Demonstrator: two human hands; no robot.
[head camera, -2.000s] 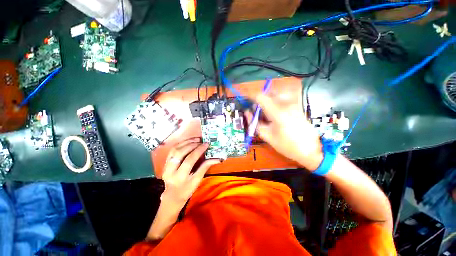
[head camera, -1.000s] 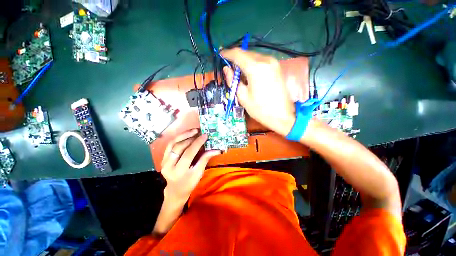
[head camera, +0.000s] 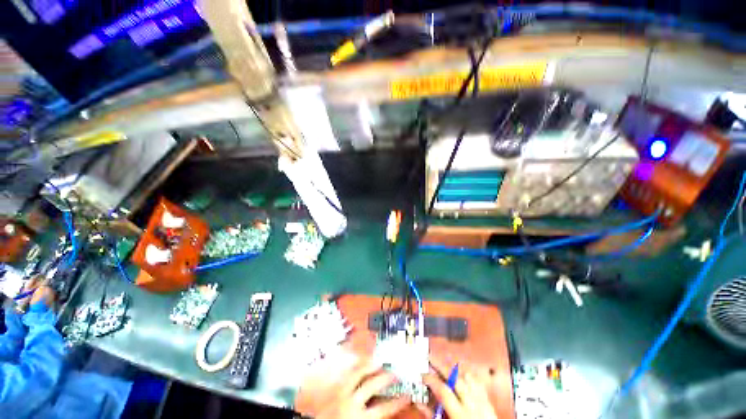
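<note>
A circuit board (head camera: 401, 358), white with glare, lies on the orange fixture (head camera: 483, 327) with its back edge at the black connector bar (head camera: 446, 326). My left hand (head camera: 366, 398) is at its front left edge, fingers on the board. My right hand (head camera: 470, 399) is at its front right corner and holds a blue marker pen (head camera: 451, 379). Both hands are blurred and cut off by the bottom edge. A second board (head camera: 319, 329) lies on the fixture's left side.
A remote control (head camera: 251, 340) and tape roll (head camera: 217, 345) lie left. More boards (head camera: 544, 391) lie right and left. Behind stand a white post (head camera: 315, 196), an oscilloscope (head camera: 470, 187), and an orange-red box (head camera: 675, 159) with blue light. A fan (head camera: 728, 307) is right; a neighbour's blue sleeve (head camera: 33, 352) is left.
The view has tilted up, bringing the monitor and oscilloscope into sight. My right hand has moved from the cables behind the board to its front right, still with the pen. My left hand stays at the board.
</note>
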